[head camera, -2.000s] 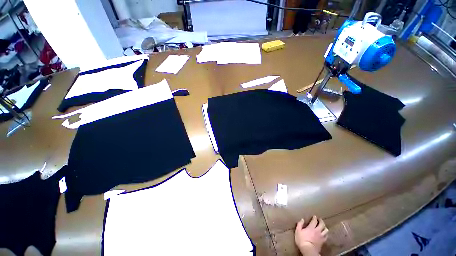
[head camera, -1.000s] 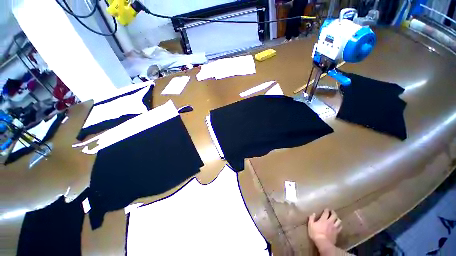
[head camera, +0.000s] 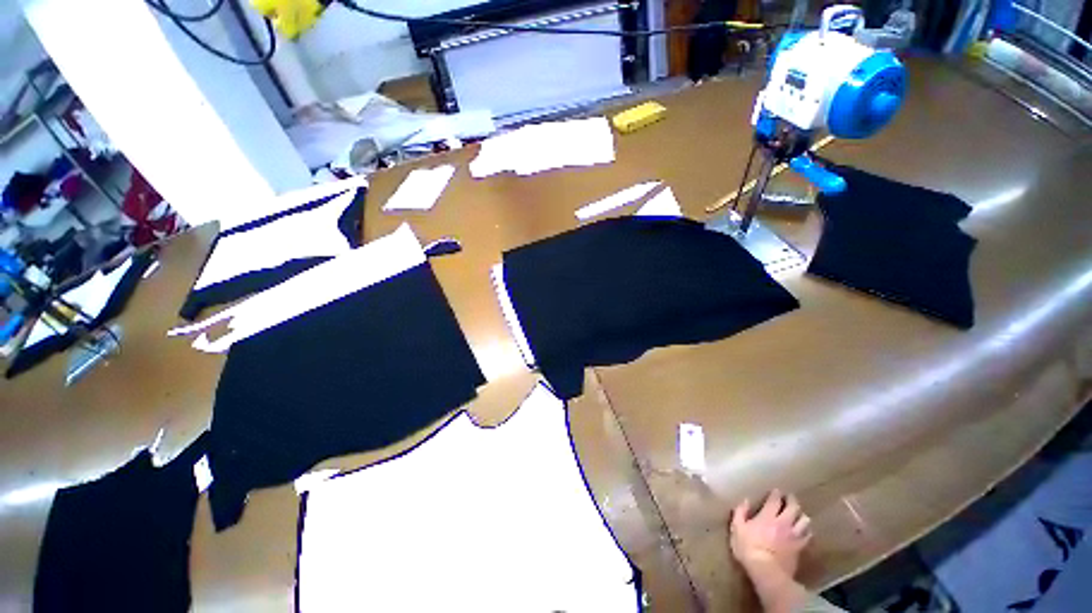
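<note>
My right hand (head camera: 770, 533) rests palm down on the brown table near its front edge, fingers slightly apart, holding nothing. My left hand is not in view. A white pattern sheet (head camera: 455, 527) with a thin dark rim lies at the bottom centre, cut off by the picture's edge. A small white ticket (head camera: 691, 448) lies just above my right hand. Dark panel stacks lie at left centre (head camera: 347, 371), centre (head camera: 635, 287) and far left (head camera: 114, 539). The centre stack has a white strip along its left edge.
A blue and white cutting machine (head camera: 826, 84) stands upright on its metal base plate (head camera: 760, 249). A dark panel stack (head camera: 898, 246) lies right of it. White paper pieces (head camera: 545, 146) and a yellow block (head camera: 639, 116) lie at the far side. Another machine (head camera: 90, 353) stands at far left.
The view has tilted and shifted, so things sit at other places in the picture. My right hand stays on the table near the front edge.
</note>
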